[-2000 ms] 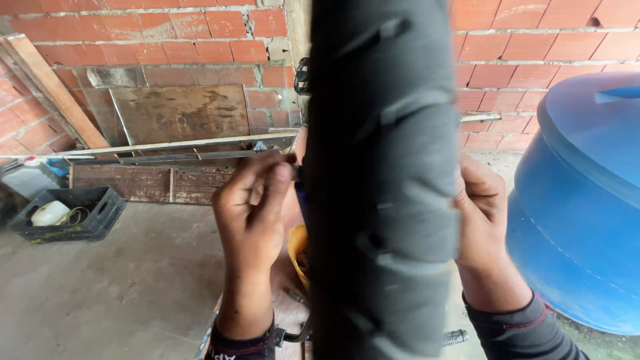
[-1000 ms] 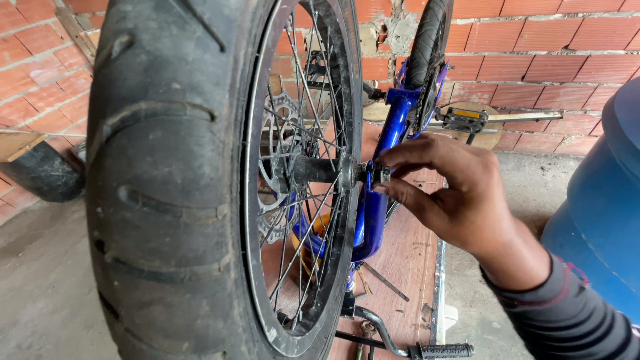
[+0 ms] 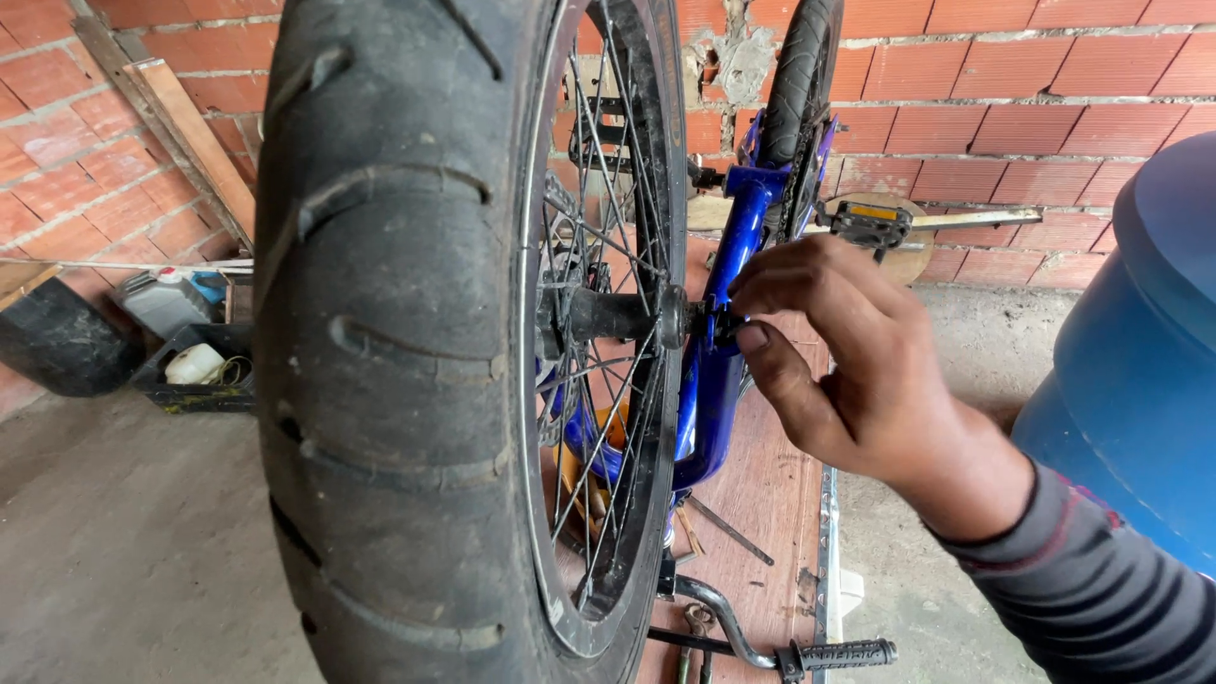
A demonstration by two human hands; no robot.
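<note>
A bicycle with a blue frame [image 3: 744, 223] stands upside down on a wooden board. Its near wheel, with a worn black tire [image 3: 399, 361] and wire spokes, fills the left and middle of the view. The black hub [image 3: 617, 315] meets the blue fork at the axle end. There, my right hand [image 3: 845, 351] has its thumb and fingertips around a small dark part, likely the axle nut, mostly hidden by the fingers. My left hand is out of sight.
Handlebar with a black grip [image 3: 848, 655] juts out low. A wrench [image 3: 698, 622] lies on the board [image 3: 760, 503]. A large blue tank [image 3: 1130, 361] stands right. A black crate [image 3: 199, 370] sits on the floor at left, before brick walls. A pedal [image 3: 871, 224] projects behind my hand.
The view has swung from facing the tire to the wheel's right side. My left hand, seen two seconds ago, has left the view. My right hand stays at the axle end.
</note>
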